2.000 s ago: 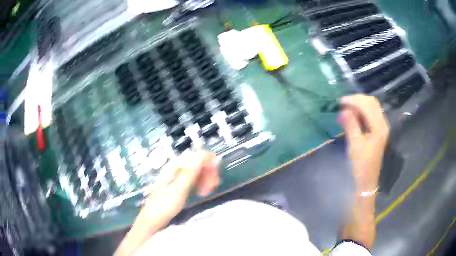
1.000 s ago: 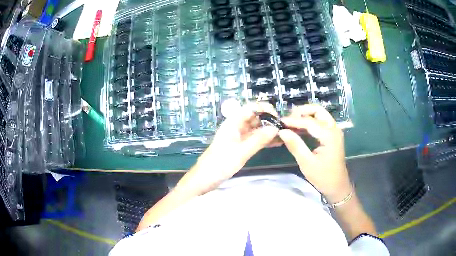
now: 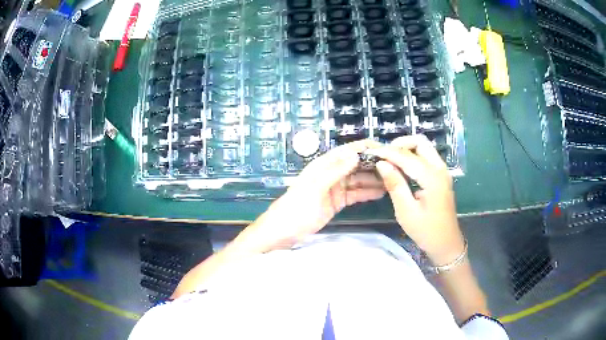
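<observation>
My left hand and my right hand meet over the front edge of the blister tray. Their fingertips pinch a small black part between them; fingers hide most of it. The clear tray has columns of pockets, with black parts in the left and right columns and bare pockets between. A pale disc lies on the tray near its front, just left of my left fingertips.
Stacked clear trays stand at the left, beside a green-and-white marker. A red marker lies on white paper. A yellow block, crumpled tissue and black cable are right of the tray. Another filled tray is far right.
My hands have come together from apart and hold a black part. Since one second ago it has tilted and shows less. The pale disc is now more exposed.
</observation>
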